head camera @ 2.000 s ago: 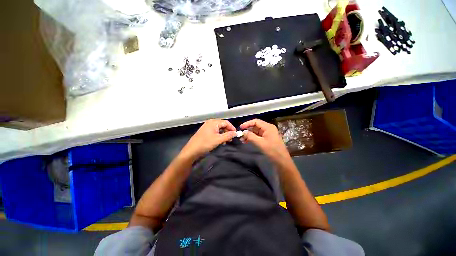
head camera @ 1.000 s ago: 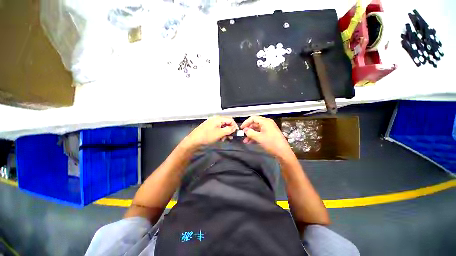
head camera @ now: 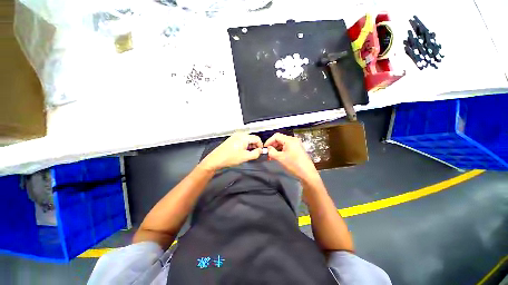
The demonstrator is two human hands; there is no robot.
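My left hand (head camera: 240,151) and my right hand (head camera: 286,154) meet in front of the apron, just off the table edge. Their fingertips pinch a small white part (head camera: 265,150) between them. Fingers cover most of it, and whether a dark stem is attached cannot be told. White washers (head camera: 291,67) lie heaped on the black mat (head camera: 259,92). Small metal rings (head camera: 196,77) lie scattered on the bare table left of the mat. Black stems (head camera: 421,44) with pale ends are piled at the far right.
A hammer (head camera: 342,89) lies on the mat's right side, beside a red tape dispenser (head camera: 380,72). A carton (head camera: 22,83) and clear bags (head camera: 61,50) stand left. Below the table are an open box (head camera: 348,146) and blue crates (head camera: 92,206), (head camera: 429,131).
The camera view has shifted and tilted. Both hands stay together at the same place over the apron, still pinching the small white part.
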